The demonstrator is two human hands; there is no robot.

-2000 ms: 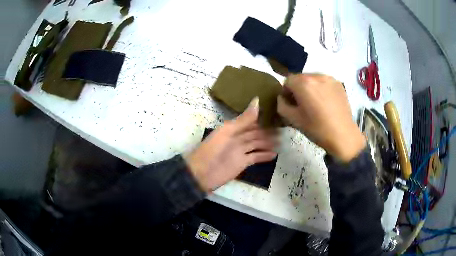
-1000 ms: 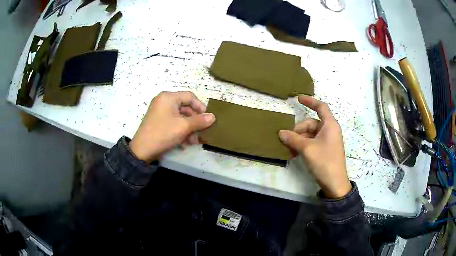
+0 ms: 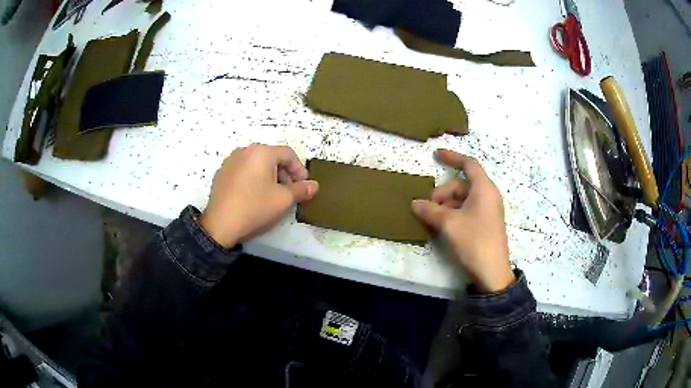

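Note:
An olive fabric panel (image 3: pixel 365 200) lies near the table's front edge. It covers the black piece, which no longer shows. My left hand (image 3: pixel 257 189) pinches or presses its left edge between thumb and fingers. My right hand (image 3: pixel 466 212) has its thumb on the panel's right edge, with fingers curled and the index finger raised. The stack of olive cut pieces (image 3: pixel 386 95) lies just behind the panel, with its rounded tab at the right. The stack of black cut pieces (image 3: pixel 401 17) is further back, beside an olive strip (image 3: pixel 485 56).
The steam iron (image 3: pixel 598 163) with a wooden handle rests at the right on a dark pad. Red-handled scissors (image 3: pixel 572 47) lie behind it. At the left, a black-faced rectangle (image 3: pixel 123 101) lies on a larger olive panel (image 3: pixel 87 136). Blue hoses (image 3: pixel 670 246) hang off the right side.
The olive panel came off the stack, was laid over the black piece, and now hides its lower edge. Both hands moved from the stack to the panel's ends. The view shifted.

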